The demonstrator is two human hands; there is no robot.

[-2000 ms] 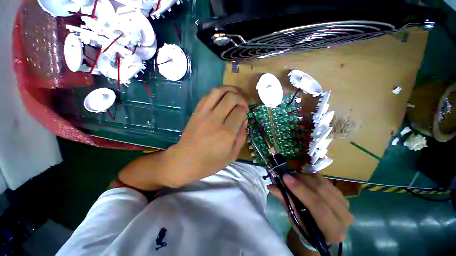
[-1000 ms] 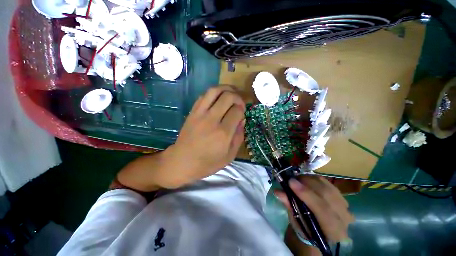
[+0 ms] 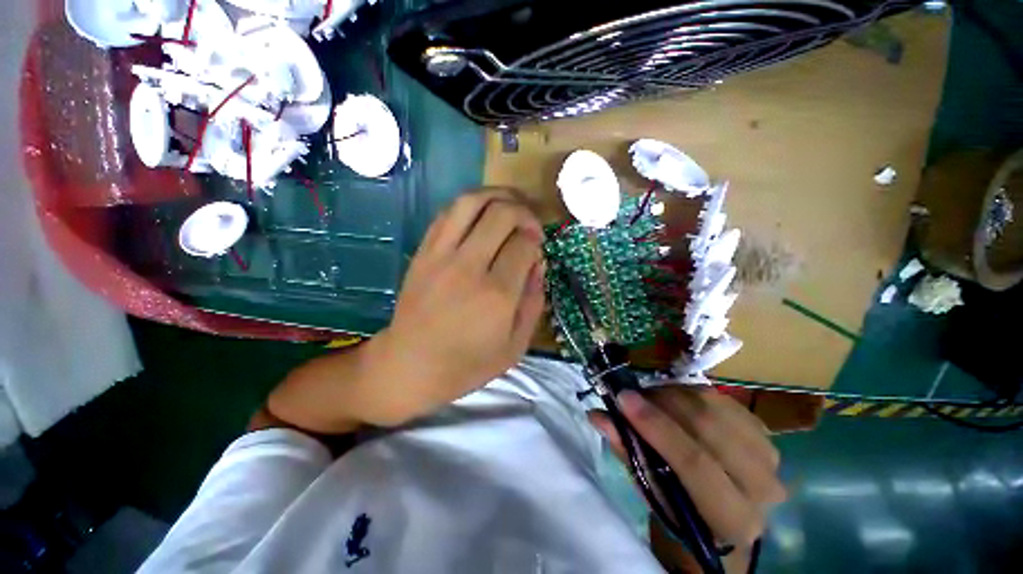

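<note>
A green PCB panel (image 3: 623,280) lies on the tan work mat (image 3: 836,224). Several wired white discs (image 3: 710,280) fringe its right side, and two more stand at its top edge. My right hand (image 3: 712,454) holds the black soldering iron (image 3: 645,443), its tip over the panel's lower middle. My left hand (image 3: 477,292) is at the panel's left edge with fingers curled together; its fingertips are partly hidden, and I cannot tell what is between them.
A pile of white discs (image 3: 264,95) with red leads lies in a clear tray (image 3: 303,264), edged by pink bubble wrap (image 3: 95,264). A black fan (image 3: 628,67) stands behind the panel. A tan tip cleaner tub (image 3: 954,224) is at right.
The view has shifted slightly, and the fan shows more of its guard. The iron tip has moved a little over the panel. My left hand stays at the panel's left edge.
</note>
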